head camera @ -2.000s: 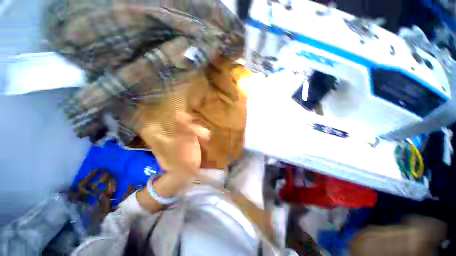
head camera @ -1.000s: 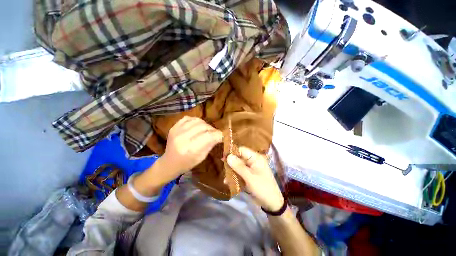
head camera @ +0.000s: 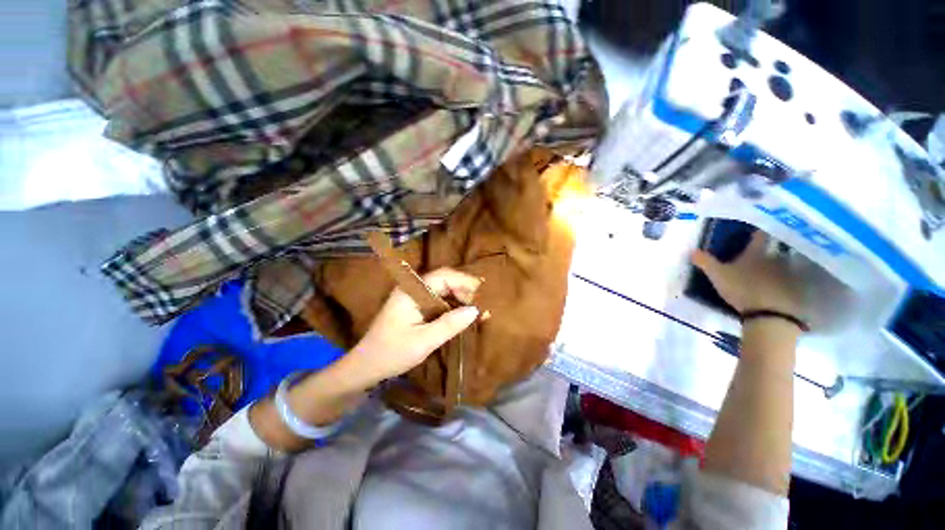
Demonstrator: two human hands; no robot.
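My left hand (head camera: 420, 323) holds a narrow brown strip (head camera: 399, 267) between thumb and fingers, over the rust-brown lining (head camera: 513, 248). Plaid shell fabric (head camera: 311, 186) is heaped above and left of the hand, with a small white label (head camera: 463, 151) on it. The lining lies below the plaid, by the table edge. My right hand (head camera: 762, 274) is on the table under the arm of the white sewing machine (head camera: 798, 176), over the dark phone (head camera: 719, 248). Its fingertips are partly blurred, and I cannot tell whether it grips anything.
A thin black rod (head camera: 642, 302) lies across the white table (head camera: 632, 347). A blue bin (head camera: 271, 357) with brown strips (head camera: 207, 381) is at the lower left, beside grey fabric (head camera: 88, 461). A red stool (head camera: 637, 422) is under the table. Yellow-green cords (head camera: 893, 427) hang at the right.
My right hand has let go of the brown strip and moved right, under the machine arm to the phone. My left hand still holds the strip, slightly further right.
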